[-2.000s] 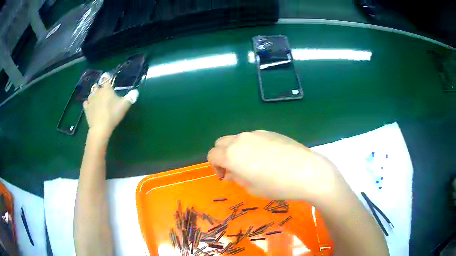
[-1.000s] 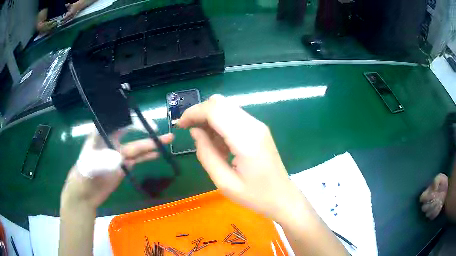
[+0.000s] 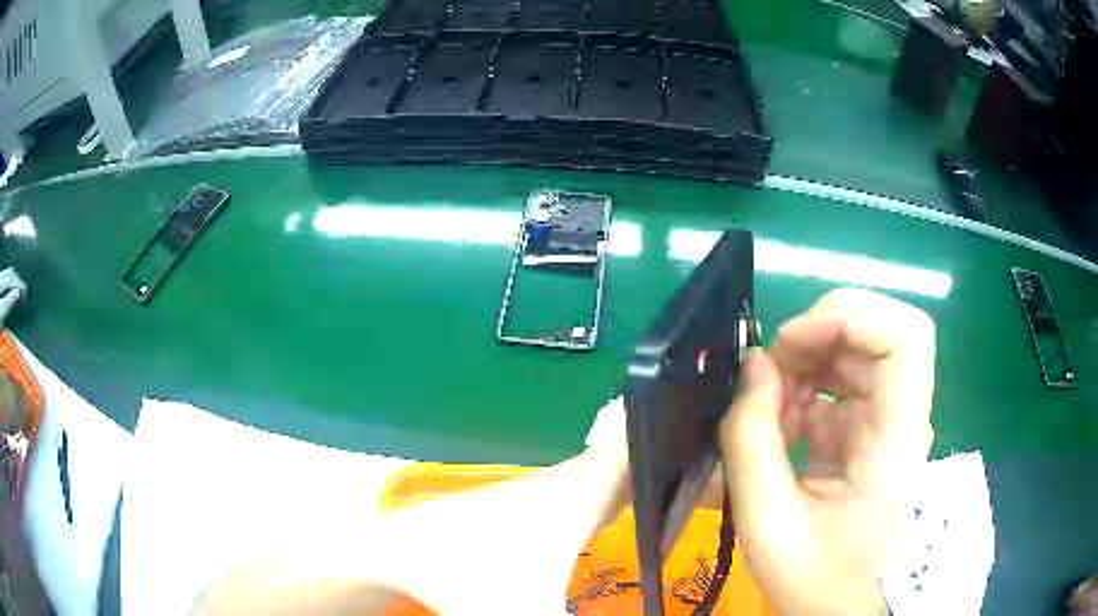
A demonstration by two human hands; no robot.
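A dark phone middle frame (image 3: 692,385) stands tilted on edge, above the orange parts tray (image 3: 452,484). My left hand (image 3: 590,481) reaches in from the lower left and holds the frame; its fingers are mostly hidden behind it. My right hand (image 3: 843,445) is at the frame's right side, with bent thumb and fingertips at its edge. A small pale bit shows at those fingertips; I cannot tell what it is. Slim dark side keys (image 3: 614,585) lie in the tray, partly hidden by my hands and the frame.
Other phone frames lie on the green belt: one in the middle (image 3: 554,271), one at left (image 3: 176,243), one at right (image 3: 1043,327). Beyond it are stacked black trays (image 3: 530,90) and bagged items (image 3: 247,84). A white sheet (image 3: 229,481) with blue specks at right lies under the tray.
The frame, blurred and at the left before, is now right of centre and turned on edge. My right hand has moved right, to its edge. The view has shifted.
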